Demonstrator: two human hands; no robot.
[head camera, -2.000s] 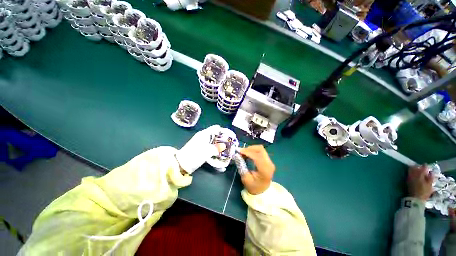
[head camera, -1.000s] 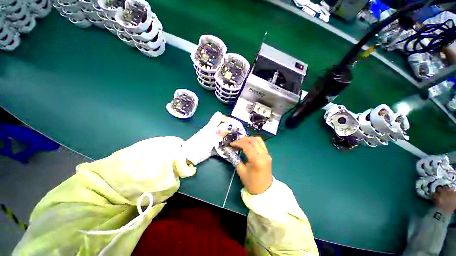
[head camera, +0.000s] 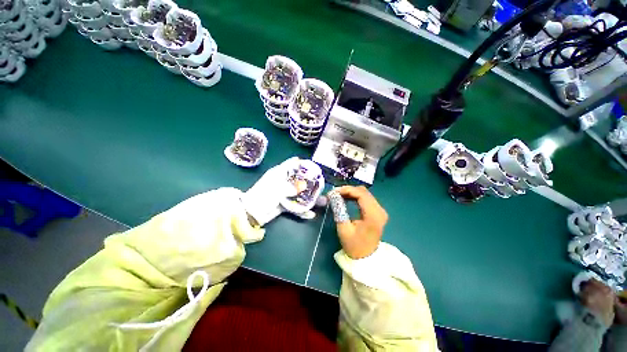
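Note:
My left hand (head camera: 269, 195), in a white glove, holds a round white housing (head camera: 307, 184) with a circuit board inside, its open side facing up. My right hand (head camera: 361, 218), bare with a grey speckled wrap on one finger, is just right of the housing. Its thumb and fingers are close together near the rim; whether they hold something small is unclear. Another housing with a board (head camera: 247, 147) lies alone on the green bench, beyond my left hand. Two short stacks of filled housings (head camera: 311, 104) stand beside the grey screw feeder (head camera: 361, 124).
A black power screwdriver (head camera: 427, 132) hangs on its cable right of the feeder. White assemblies with a dark module (head camera: 462, 165) lie farther right. Leaning rows of housings (head camera: 180, 33) stand at the back left. Another person's hand (head camera: 597, 300) is among white parts at the right edge.
My right hand has moved off the housing to its right side, uncovering the board. The other person's hand has shifted among the white parts. The camera view has shifted slightly.

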